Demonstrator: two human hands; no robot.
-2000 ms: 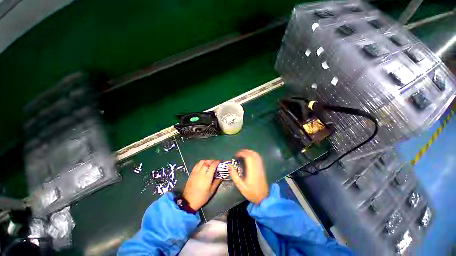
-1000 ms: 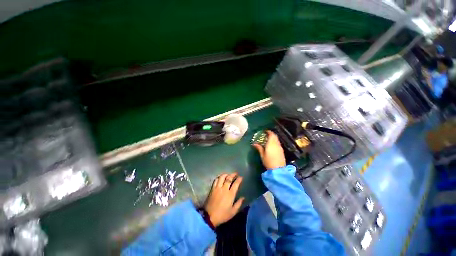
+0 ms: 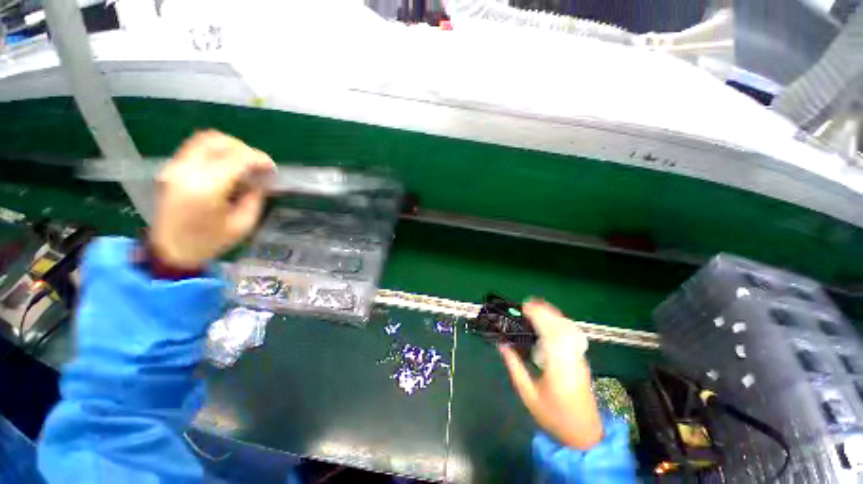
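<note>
My left hand point(image 3: 210, 200) is raised at the left, blurred, with its fingers closed on the edge of a clear blister tray point(image 3: 383, 203). Boards sit in the tray's lower pockets. My right hand point(image 3: 560, 383) is in front of the black fan point(image 3: 503, 321), thumb and fingers apart. It covers most of the pale tub; whether it touches the tub or fan is unclear. A heap of green boards point(image 3: 615, 402) lies just right of this hand, partly hidden. Small loose components point(image 3: 414, 369) lie between the hands.
Crumpled clear bags point(image 3: 237, 336) lie below the tray. The black iron stand point(image 3: 677, 416), with a yellowish patch and black cord, is at right beside a tall stack of clear trays point(image 3: 757, 340). A green-backed shelf point(image 3: 530, 189) runs behind. Another workstation shows at far left.
The view has swung left. My left hand has gone from the mat up to the blister tray and closed on it. My right hand has moved from the boards beside the stand to the fan and tub.
</note>
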